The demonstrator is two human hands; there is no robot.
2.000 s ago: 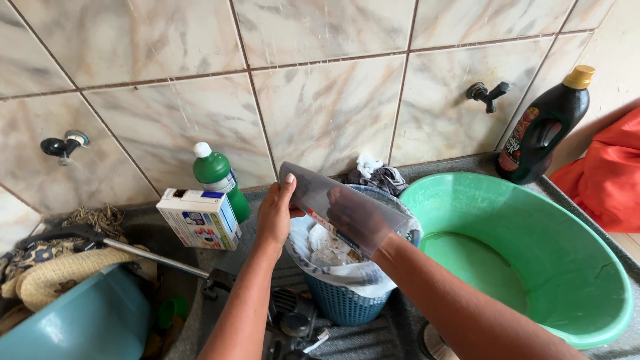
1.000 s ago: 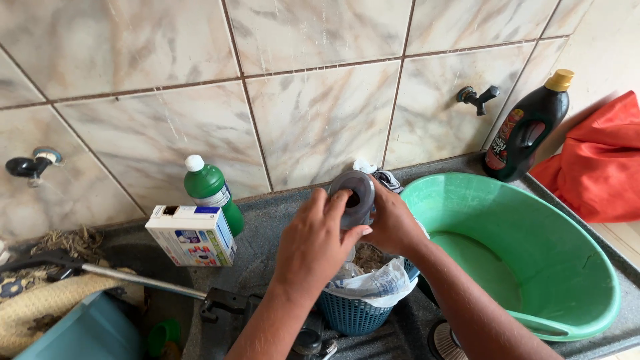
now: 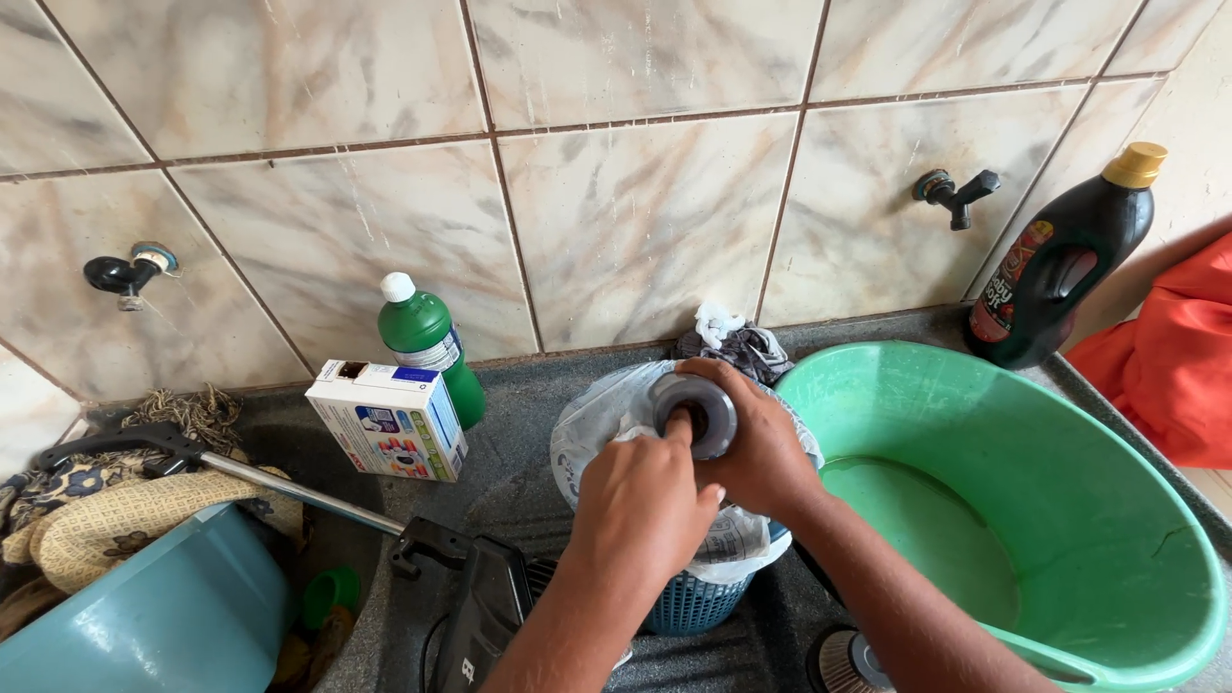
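Observation:
My right hand grips a grey translucent plastic cylinder, its round open end tilted toward the camera. The index finger of my left hand reaches into that opening, while the other fingers are curled outside. Both hands are over a blue perforated plastic basket lined with a whitish plastic bag. My hands hide most of what lies in the bag. A round pleated filter sits right of the basket, partly behind my right forearm.
A green tub stands right, a black bottle behind it. Left are a box, a green bottle, a black appliance with a metal tube and a teal basin. Taps project from the tiled wall.
The cylinder was lying sideways two seconds ago; now its open end faces the camera. My left index finger has gone into the opening.

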